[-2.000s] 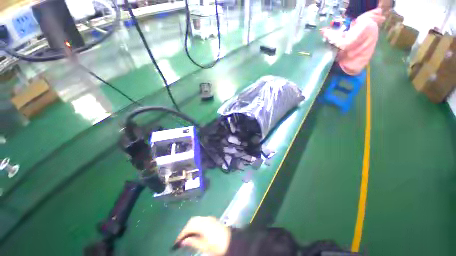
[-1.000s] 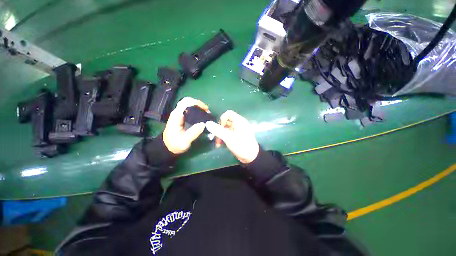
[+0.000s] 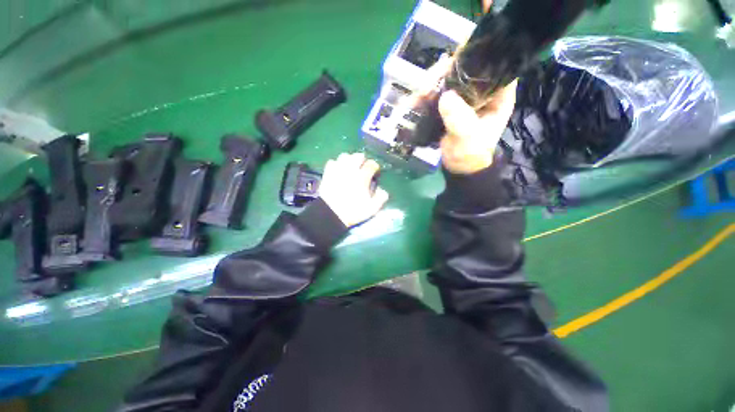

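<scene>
My left hand [image 3: 353,189] holds a black handle housing [image 3: 301,184] down on the green worktop, its wider block end showing to the left of my fingers; the rest is hidden under the hand. My right hand [image 3: 475,121] is closed around the thick black electric screwdriver [image 3: 504,48], which is tilted over the screw feeder. The white screw feeder [image 3: 403,88] with blue edges stands just left of my right hand. The screwdriver's tip is blurred and cannot be made out.
Several black handle housings [image 3: 230,181] lie in a row at the left, and one [image 3: 305,111] lies at an angle nearer the feeder. A clear plastic bag [image 3: 673,96] with small black parts [image 3: 584,113] lies right of the screwdriver. The worktop's yellow-lined front edge runs before me.
My hands have moved apart. My left hand now presses the housing on the worktop, and my right hand has taken hold of the screwdriver.
</scene>
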